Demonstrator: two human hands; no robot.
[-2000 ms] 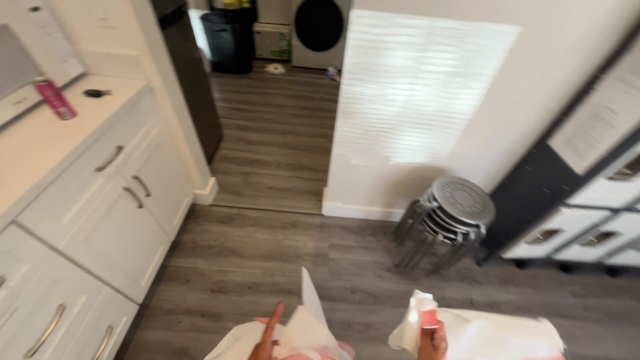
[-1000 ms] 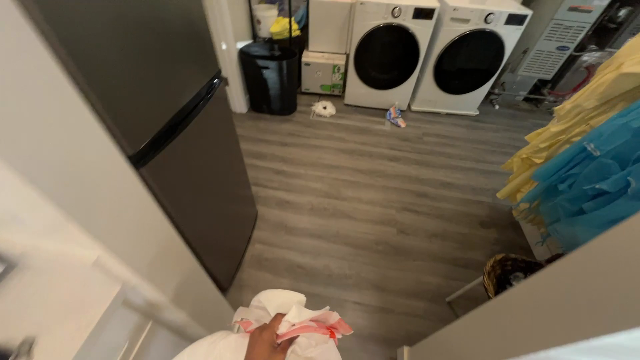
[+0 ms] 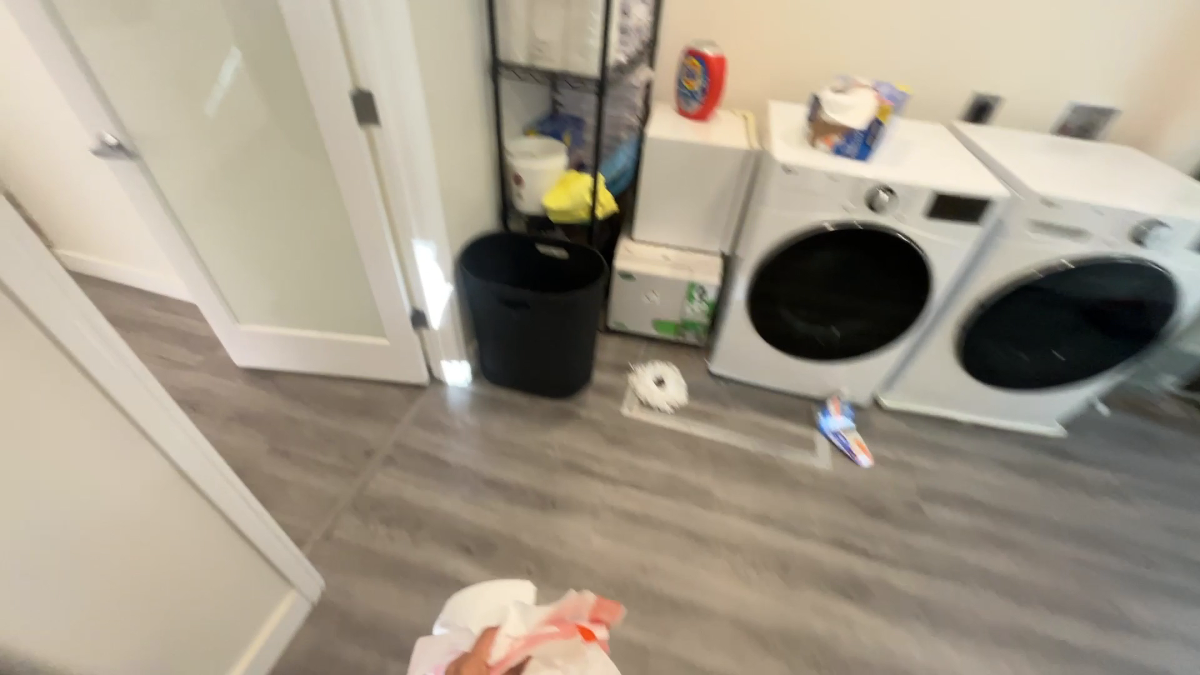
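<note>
At the bottom edge, left of centre, my left hand (image 3: pixel 478 655) grips the gathered top of a white plastic bag (image 3: pixel 487 605) with a red drawstring (image 3: pixel 589 619). Only part of the fingers shows; the rest of the hand and the lower part of the bag are cut off by the frame. My right hand is out of view. Beyond the bag, a black plastic bin (image 3: pixel 532 323) stands upright on the floor with its top uncovered. A white ring-shaped mop head (image 3: pixel 658 386) and a small blue and orange package (image 3: pixel 844 431) lie on the floor.
Two white front-loading machines (image 3: pixel 839 291) stand at the right. White boxes (image 3: pixel 666 291) and a black wire rack (image 3: pixel 598 122) are behind the bin. A frosted-glass door (image 3: pixel 234 187) is at the left, with a wall edge (image 3: pixel 305 572) nearer me.
The view has moved from the kitchen cabinets and stools to the laundry area. My right hand, seen holding white material two seconds ago, is out of view; my left hand still grips the bag.
</note>
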